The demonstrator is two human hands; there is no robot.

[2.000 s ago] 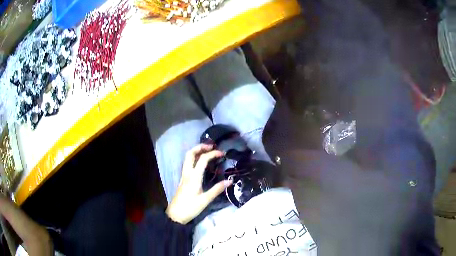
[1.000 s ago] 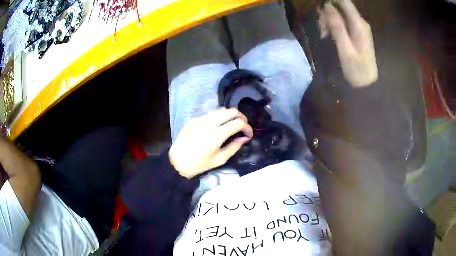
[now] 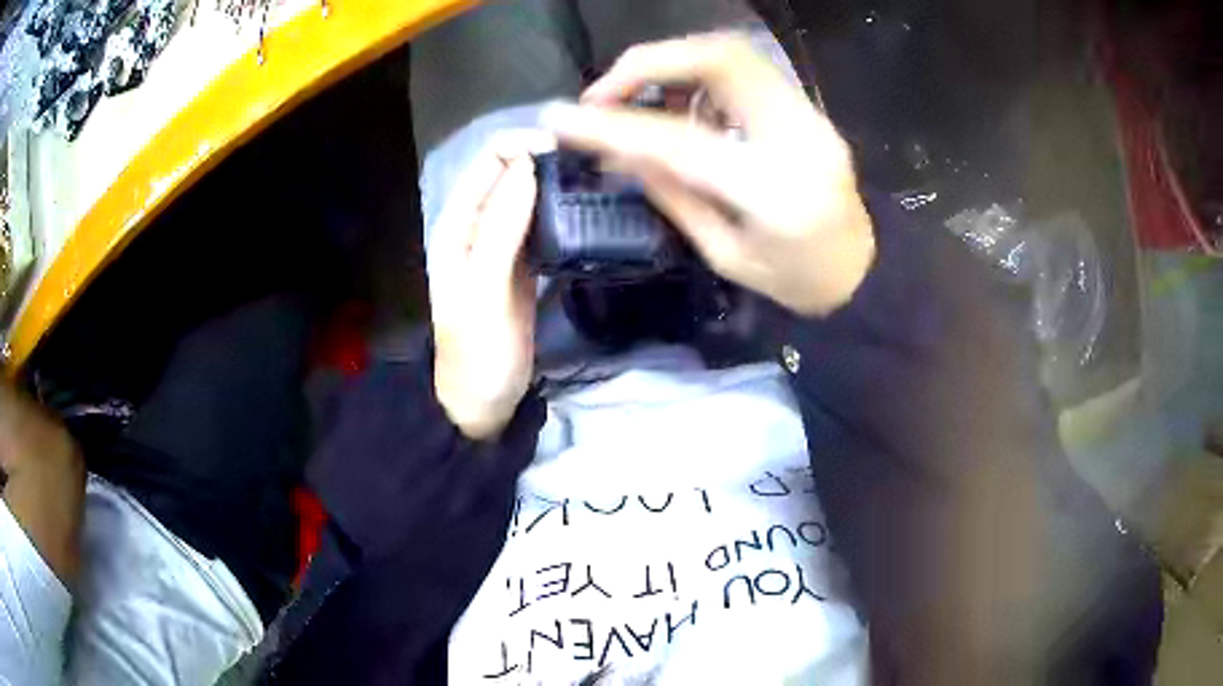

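A black slotted cover (image 3: 604, 225), with a row of parallel ribs on its face, is held over my lap. My left hand (image 3: 486, 275) is closed around its left side. My right hand (image 3: 751, 168) is blurred and reaches over its top and right side, with the fingers bent across it. The right fingertips partly hide the cover, and I cannot tell what they grip. Glossy black housings (image 3: 651, 311) lie on my lap below the cover, against the white shirt.
The white table with a yellow-orange edge (image 3: 201, 172) is at upper left, bearing black-and-white small components (image 3: 94, 60). A person in a white shirt (image 3: 148, 590) sits at lower left. A crumpled clear plastic bag (image 3: 1060, 275) is at right.
My right hand has come back from the upper right to the lap and over the cover. My left hand has moved up from the black pieces and now holds the slotted cover.
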